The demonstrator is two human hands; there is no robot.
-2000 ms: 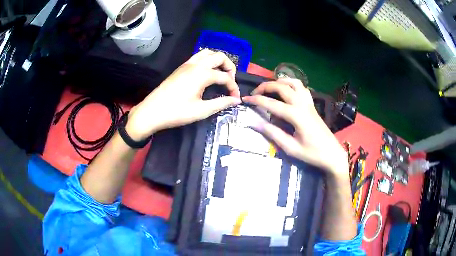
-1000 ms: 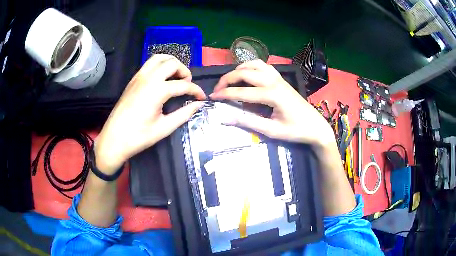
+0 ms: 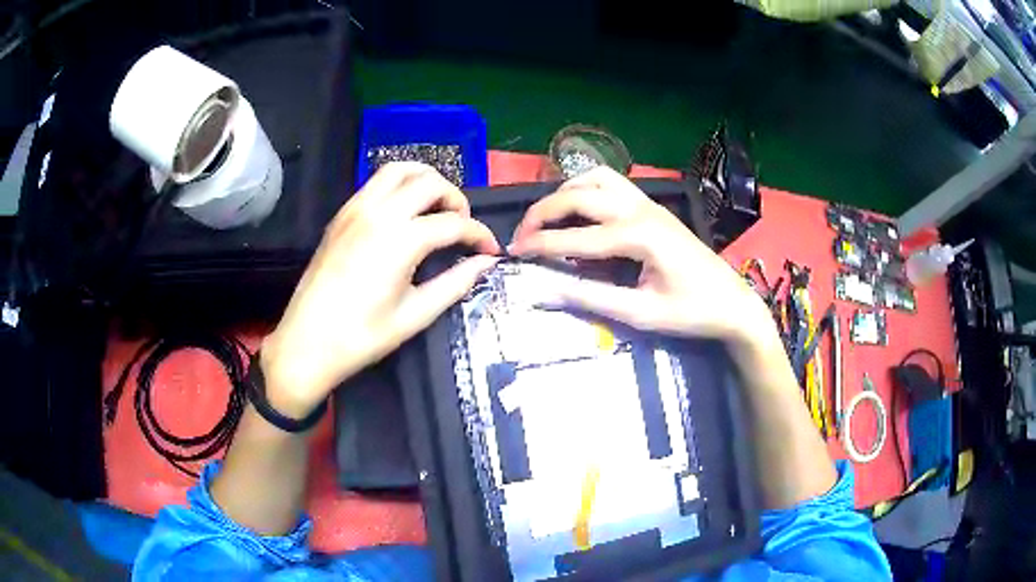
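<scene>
The open tablet [image 3: 591, 415] lies in a black foam tray [image 3: 449, 466], its silvery-white inside glaring, with black strips and an orange ribbon [image 3: 587, 508]. My left hand [image 3: 381, 273] has its thumb and fingertips together at the tablet's far end, near the left corner. My right hand [image 3: 636, 256] has its fingertips at the same spot, almost touching the left ones, thumb over the white interior. Whatever lies between the fingertips is too small and hidden to tell.
A blue bin [image 3: 423, 119] of metal parts and a round clear dish [image 3: 587, 148] stand beyond the tray. White rolls [image 3: 205, 136] stand at left above a coiled black cable [image 3: 188, 398]. Tools [image 3: 809, 352], a white coil [image 3: 863, 425] and small boards [image 3: 869, 284] lie at right.
The head view has turned and shifted, so the tray appears at another angle and place. Both hands stay at the tablet's far end with their fingertips close together.
</scene>
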